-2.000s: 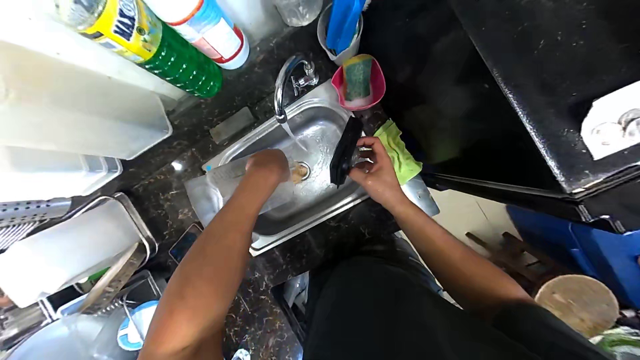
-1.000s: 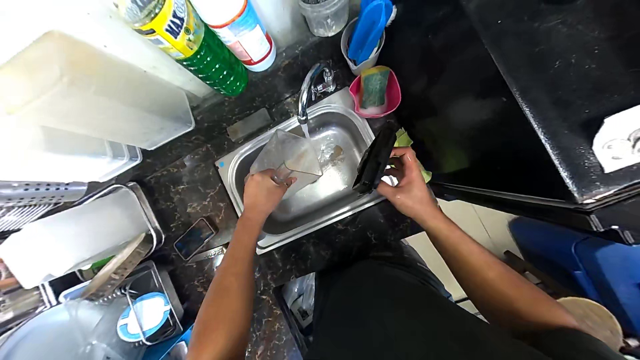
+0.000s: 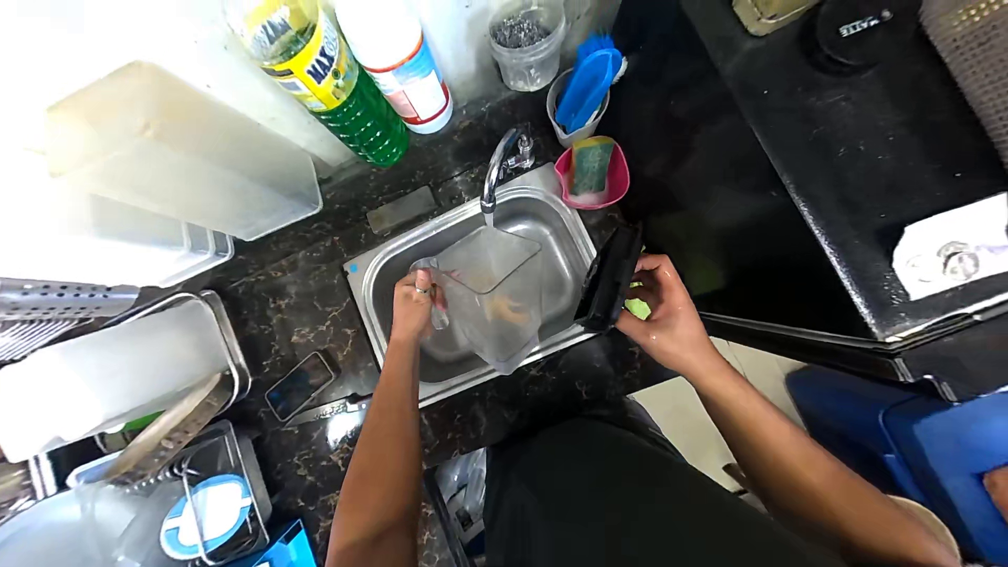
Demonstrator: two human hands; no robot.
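Observation:
My left hand point(image 3: 419, 303) grips the handle of a clear square plastic pitcher point(image 3: 504, 291), tilted over the steel sink point(image 3: 551, 228). The pitcher's rim is under the curved chrome faucet point(image 3: 496, 169), from which water runs. Something orange-brown shows through its wall. At the sink's right edge my right hand point(image 3: 661, 315) holds a black plastic piece point(image 3: 613, 276) on its side, thumb and fingers on its right face. A bit of green cloth shows behind those fingers.
A pink bowl point(image 3: 563, 177) with a sponge point(image 3: 591, 167), a cup with a blue brush point(image 3: 587, 87) and a green liquid bottle point(image 3: 354, 118) stand behind the sink. On the left are a phone point(image 3: 300, 386), a knife point(image 3: 327, 411) and a dish rack point(image 3: 228, 346).
The pitcher, lower and partly behind my left forearm two seconds ago, is now turned with its rim under the faucet. My right hand still holds the black piece at the sink's right side.

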